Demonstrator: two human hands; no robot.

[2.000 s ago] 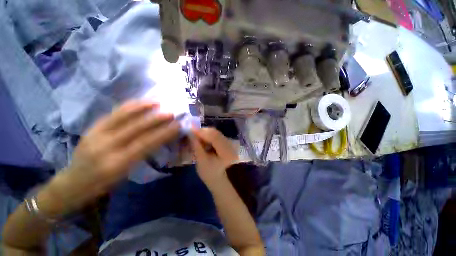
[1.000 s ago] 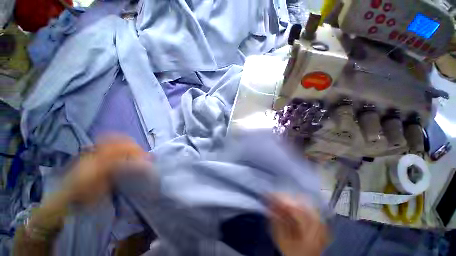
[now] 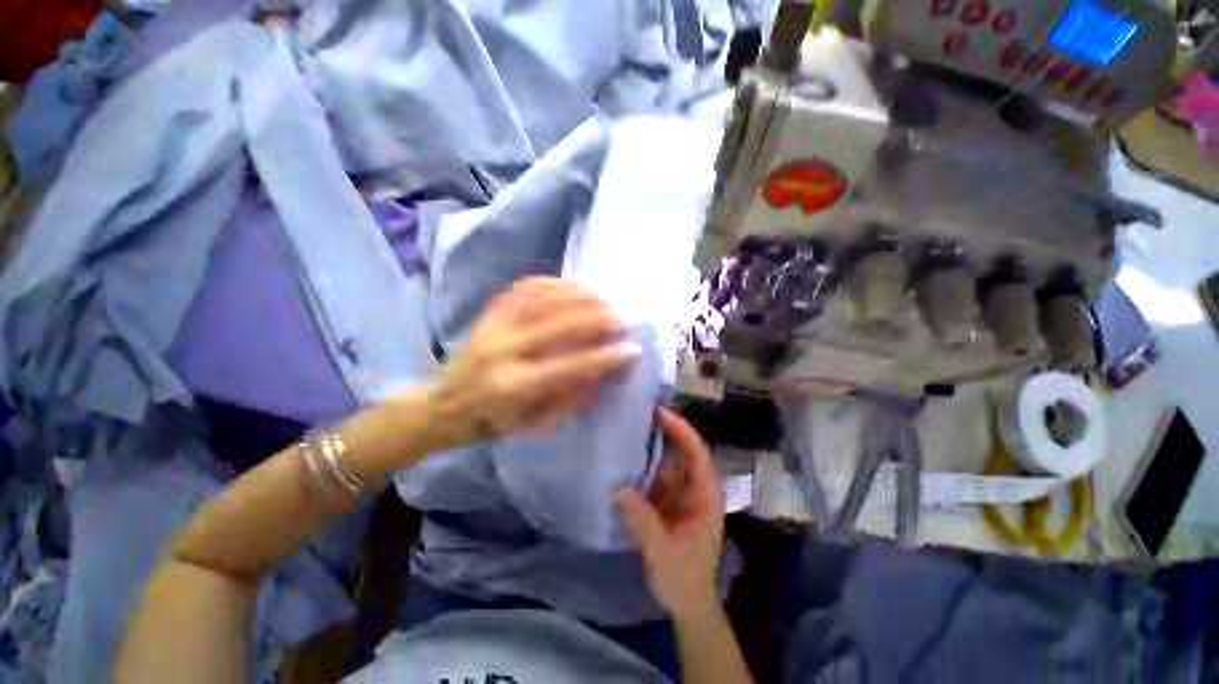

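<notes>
A light blue-grey garment panel (image 3: 568, 461) lies at the table's front edge, its upper edge close to the brightly lit needle area (image 3: 715, 314) of the overlock machine (image 3: 856, 174). My left hand (image 3: 542, 354) rests on the panel's upper part, fingers pointing at the needle area, and presses or holds the cloth there. My right hand (image 3: 679, 515) pinches the panel's right edge below the presser foot, thumb on top. The machine bed (image 3: 642, 214) glares white under the lamp. Whether the cloth is under the foot cannot be told.
Cloth pieces (image 3: 388, 107) are heaped left and behind, over a purple surface (image 3: 254, 314). Right of my hands are grey V-shaped prongs (image 3: 869, 468), printed tape (image 3: 949, 490), a white roll (image 3: 1056, 424), yellow scissor handles (image 3: 1036, 521) and a black phone-like rectangle (image 3: 1163, 481). More cloth hangs below.
The panel, blurred and stretched between my hands a second ago, is now at the needle area. My left hand has moved right and up; my right hand has moved slightly left and up.
</notes>
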